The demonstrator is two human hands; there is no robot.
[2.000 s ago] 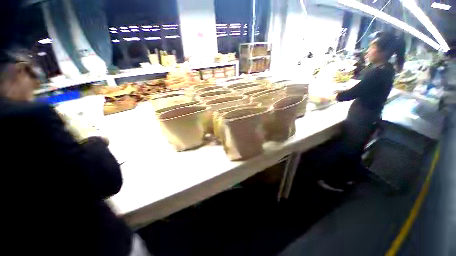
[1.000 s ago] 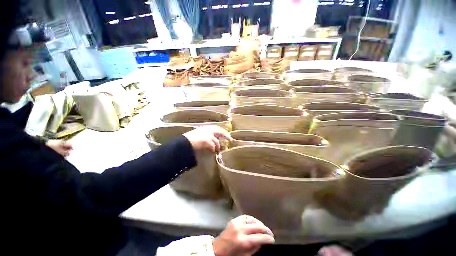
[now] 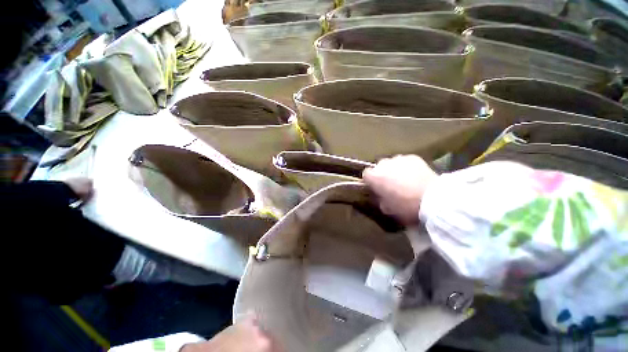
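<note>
A beige bag body (image 3: 275, 289) is nearest in front of me, tilted so that its wide mouth faces me. Pale lining and a small dark bar show inside, with metal snaps at the rim. My right hand (image 3: 403, 187), in a white floral sleeve, grips its far rim, beside a narrow-mouthed bag body (image 3: 320, 180) behind. My left hand (image 3: 237, 338) is blurred and partly cut off by the bottom edge. It holds the near left rim; its fingertips are hard to see.
Many open bag bodies (image 3: 385, 65) stand close together on the white table (image 3: 124, 185). Flat beige pieces with yellow edges (image 3: 127, 79) are piled at the upper left. Another person's hand and dark sleeve (image 3: 41, 199) are at the left. A yellow floor line (image 3: 84, 326) shows below.
The view has moved closer and tilted down over the bags. My hands have taken hold of the near bag body. The other person's hand has left the bag rims and is at the left.
</note>
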